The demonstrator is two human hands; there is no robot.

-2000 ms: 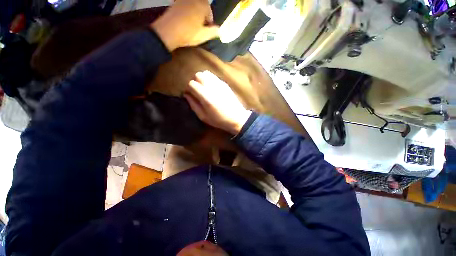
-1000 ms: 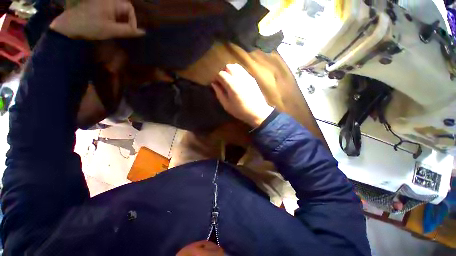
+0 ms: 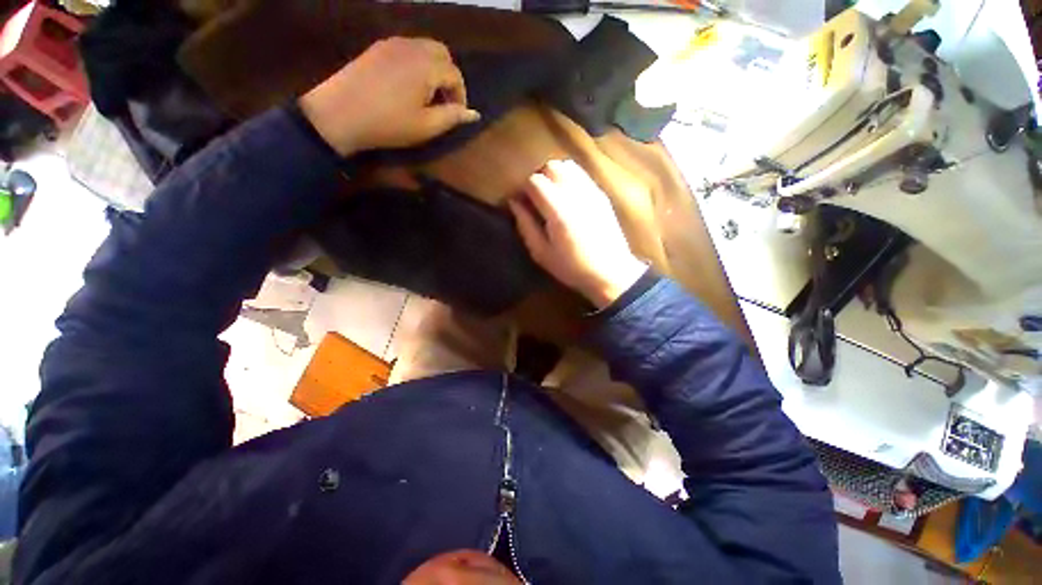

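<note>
The leather panel lies across my lap and the table edge, with its tan reverse (image 3: 623, 171) up in the middle and dark brown and black parts around it. A black leather piece (image 3: 429, 246) lies along its near side. My left hand (image 3: 394, 97) is over the dark upper part, with thumb and fingers close together; what lies between them cannot be made out. My right hand (image 3: 577, 229) rests on the tan reverse at the edge of the black piece, its fingertips curled onto that edge. A grey-black flap (image 3: 611, 80) sticks up at the far edge.
The cream sewing machine (image 3: 948, 171) stands at the right on its white bed. Black scissor-like handles (image 3: 812, 346) lie under its head. A red plastic stool (image 3: 43, 63) is at the far left. An orange-brown wooden surface (image 3: 339, 375) shows on the tiled floor below.
My left hand moved out to the left, then came back right and down over the leather. My right hand keeps its hold on the black piece's edge. The view has shifted.
</note>
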